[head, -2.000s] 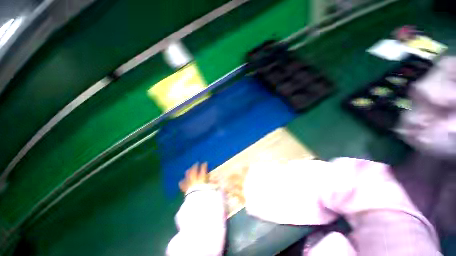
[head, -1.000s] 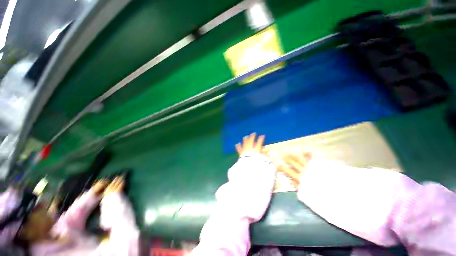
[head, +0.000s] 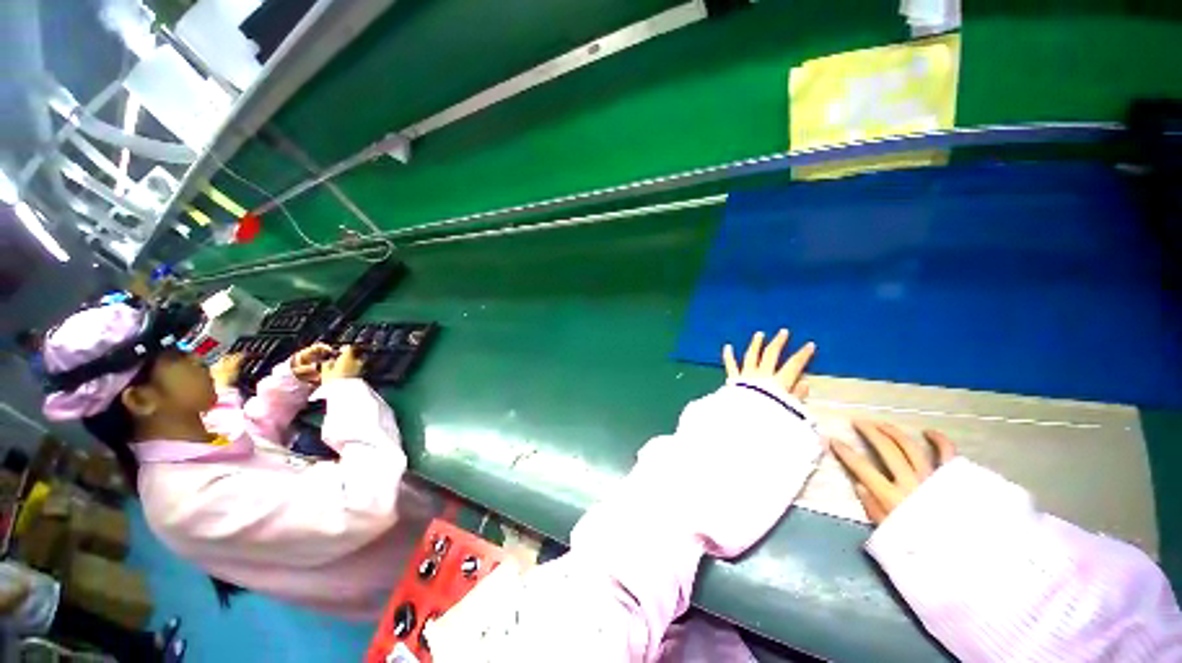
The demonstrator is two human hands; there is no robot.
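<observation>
My left hand rests palm down with fingers spread, at the near edge of the blue mat and the left end of the beige strip. It holds nothing. My right hand lies flat on the beige strip with its fingers apart and nothing visible in it. Both wrists are covered by pink-striped sleeves. No smartwatch unit shows near my hands.
A neighbouring worker in pink handles a black tray on the green bench at left. A red tray with dark round parts sits low. Yellow paper lies beyond the mat.
The view has swung left, bringing the neighbouring worker and red tray into sight. The black tray beyond my blue mat has shifted to the right rim. My hands stay on the mat and strip.
</observation>
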